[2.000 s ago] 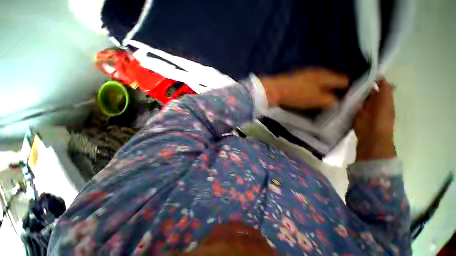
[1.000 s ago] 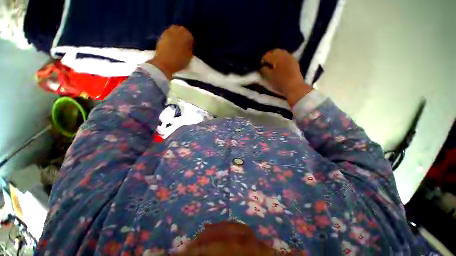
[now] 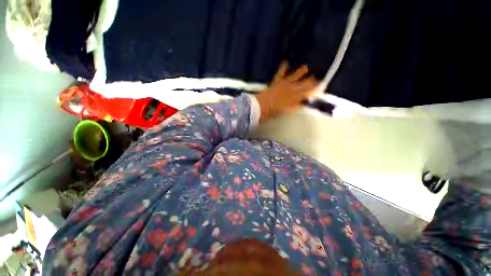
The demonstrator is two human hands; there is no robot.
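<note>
Navy garment panels [image 3: 242,38] with white wadding [image 3: 134,89] along their near edges cover the far side of the table. A narrow white strip [image 3: 344,46] runs between two navy areas. My left hand [image 3: 285,94] lies at the near edge, fingers spread, holding nothing. My right sleeve reaches to the right rim; no right hand can be made out there. Black looped handles [image 3: 433,182], like those of shears, lie near the table's right front edge; their blades cannot be made out.
The pale table [image 3: 371,140] extends in front of me, with a blurred greyish area at right. A red slotted plastic item [image 3: 124,110] and a green basin [image 3: 91,140] are low at left. Scraps and papers lie at lower left.
Navy cloth now extends farther right across the table. My left hand has moved right along the edge and opened; my right hand has left the cloth and gone from sight.
</note>
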